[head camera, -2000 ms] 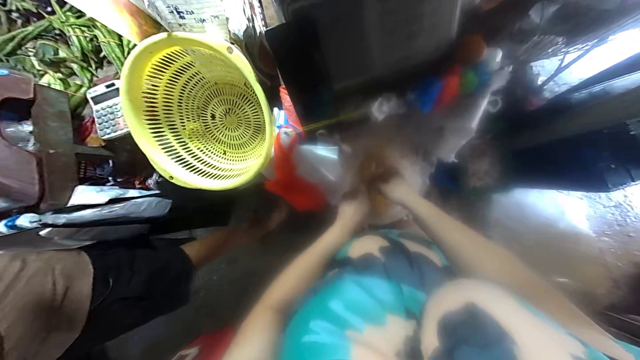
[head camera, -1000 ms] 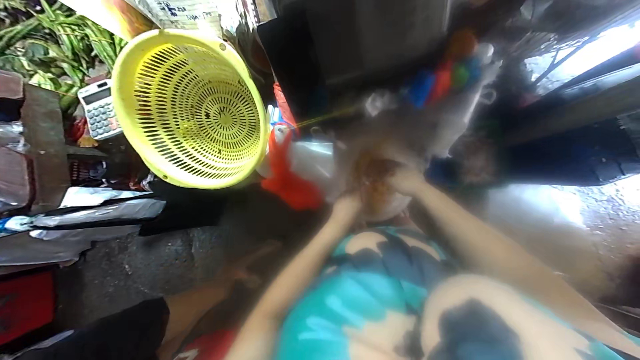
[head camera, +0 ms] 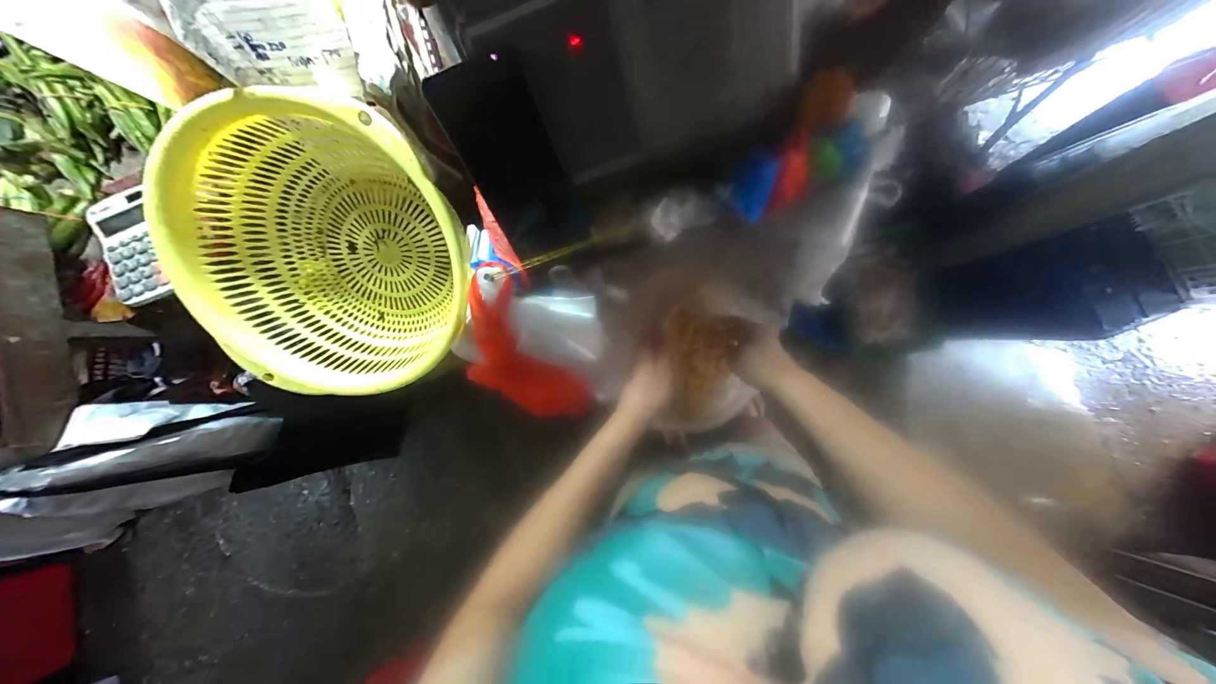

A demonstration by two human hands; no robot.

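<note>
Both hands are blurred at the centre, above my patterned teal clothing [head camera: 684,560]. My left hand [head camera: 651,380] is at the left side of a pale round container [head camera: 698,413] with brownish-orange contents [head camera: 701,356]. My right hand [head camera: 760,356] is at its right side, with the fingers over or in the contents. Whether either hand grips anything is hidden by the blur. To the left of my hands hang a red plastic bag [head camera: 537,380] and a clear plastic bag [head camera: 560,328].
A yellow perforated plastic basket [head camera: 304,237] stands at the left, beside a calculator [head camera: 133,252] and green vegetables [head camera: 71,123]. A dark box-like object [head camera: 608,85] is at the top, with blurred coloured items [head camera: 798,171] to its right. A red object [head camera: 36,617] lies at lower left.
The other person, seen at the lower left two seconds ago and partly one second ago, has left the view. My hands stay around the container.
</note>
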